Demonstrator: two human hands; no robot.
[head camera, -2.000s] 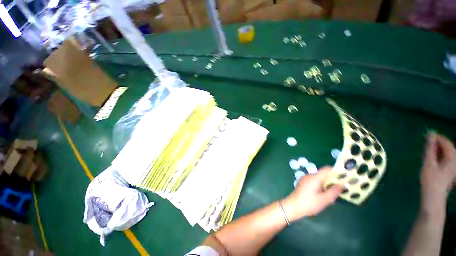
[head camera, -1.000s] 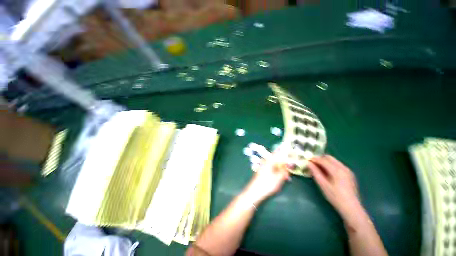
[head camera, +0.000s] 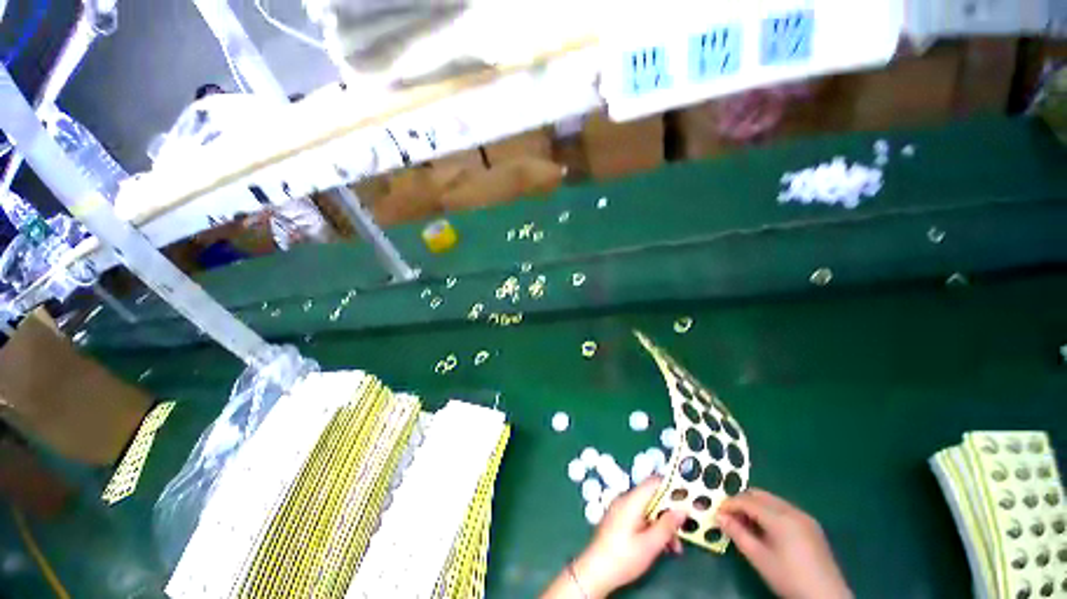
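A cream die-cut sheet (head camera: 707, 454) with rows of round holes is held up over the green bench, its far end curling upward to a narrow tip. My left hand (head camera: 632, 536) grips its near left edge. My right hand (head camera: 772, 532) is at its near right corner, fingertips touching the sheet near a hole; whether they hold a disc is too small to tell. Loose white discs (head camera: 611, 474) lie on the bench just left of the sheet, partly behind my left hand. Most holes show dark.
Thick filled stacks (head camera: 451, 491) with yellow edges lie at left beside a clear plastic bag (head camera: 222, 433). An empty-sheet stack (head camera: 1020, 503) is at right. Ring scraps (head camera: 509, 289) and a white disc pile (head camera: 833, 183) lie across the bench. A metal frame post (head camera: 152, 263) stands at left.
My right hand has come in from the right to the sheet. The view has swung right and up, so the right-hand stack and the disc pile now show.
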